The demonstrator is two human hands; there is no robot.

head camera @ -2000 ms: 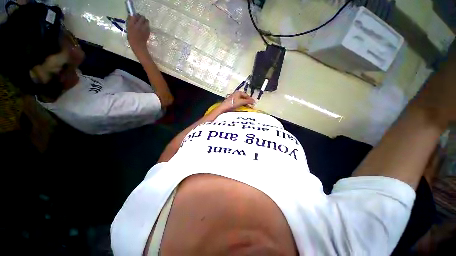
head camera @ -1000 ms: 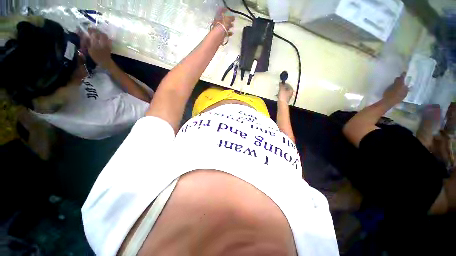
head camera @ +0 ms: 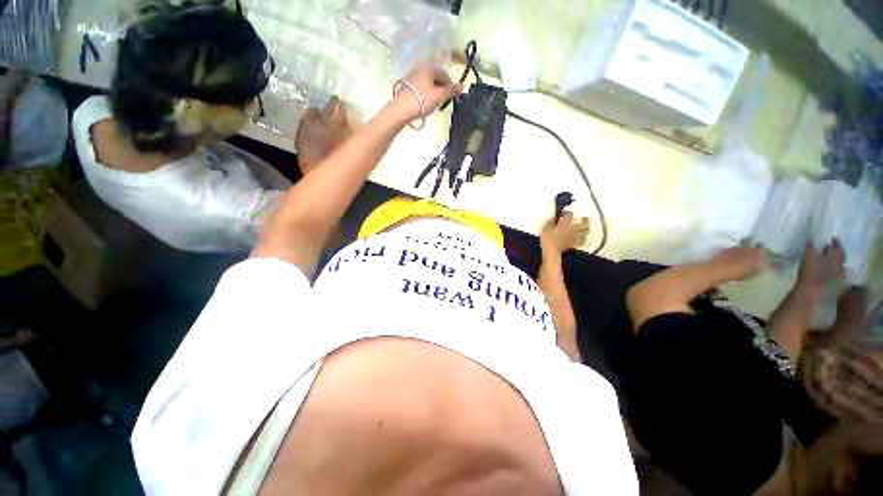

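A black bench device [head camera: 477, 131] lies on the cream bench, with a light tool part on it and short prongs towards me. Dark-handled cutters [head camera: 431, 170] lie at its left. My left hand [head camera: 428, 91] is at its far left corner, fingertips closed on what looks like a black cord [head camera: 471, 60]; the fingers are blurred. My right hand [head camera: 566, 233] is at the bench edge, right of the device, with a small black piece [head camera: 563, 201] at its fingertips. A thin cord [head camera: 571, 150] curves from the device towards that hand.
A white box [head camera: 673, 63] stands behind at the right. Clear plastic [head camera: 402, 29] lies beyond my left hand. A neighbour in white [head camera: 184, 194] sits at my left. Another in black [head camera: 697, 387] has hands over pale sheets [head camera: 789, 218] at my right. Yellow cloth [head camera: 426, 218] shows at my lap.
Both hands are now on either side of the device; two seconds ago one was in front of it. Since one second ago, the cord's top has become a small loop. The left neighbour leans in closer.
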